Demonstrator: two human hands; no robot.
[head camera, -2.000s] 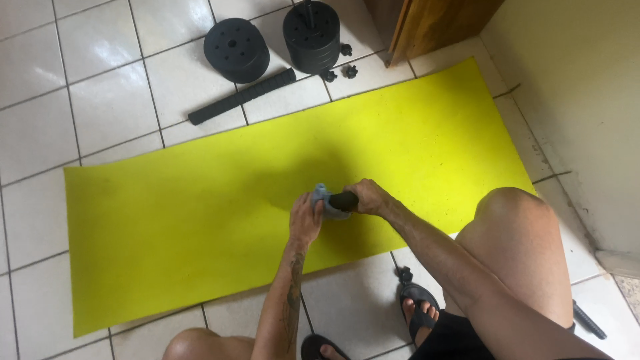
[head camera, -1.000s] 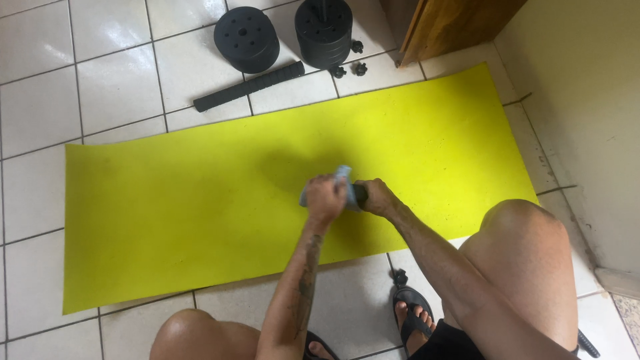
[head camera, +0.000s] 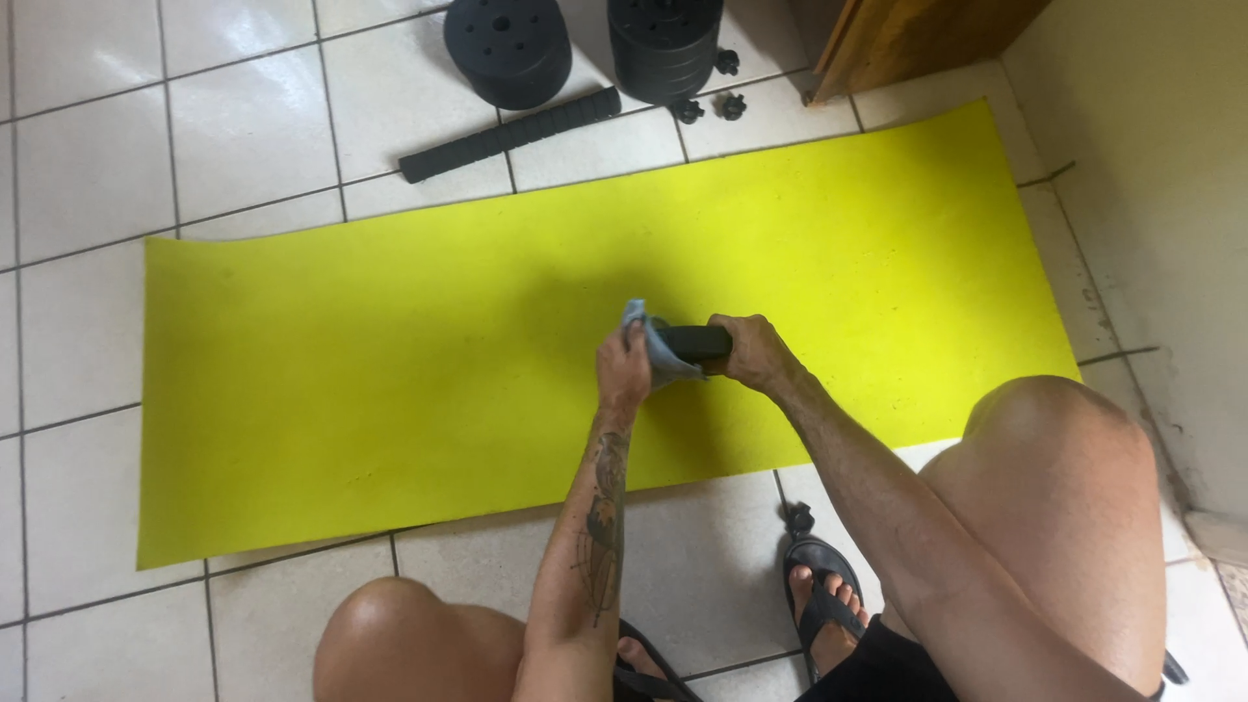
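My left hand (head camera: 624, 369) grips a light blue cloth (head camera: 665, 356) and presses it against the left side of a black weight plate (head camera: 697, 341). The plate is seen nearly edge-on, and the cloth and fingers cover part of it. My right hand (head camera: 749, 353) holds the plate's right side. Both hands are over a yellow mat (head camera: 390, 361) spread on the floor.
Beyond the mat stand two stacks of black weight plates (head camera: 509, 58) (head camera: 665, 58), a black ridged bar (head camera: 512, 135) and several black collars (head camera: 732, 106). Another collar (head camera: 799, 518) lies by my sandal (head camera: 821, 575). A wooden furniture piece (head camera: 877, 44) and a wall (head camera: 1160, 224) are at the right.
My left hand has shifted with the cloth, from on top of it a second ago to the left side of the plate. More of the plate now shows between my hands.
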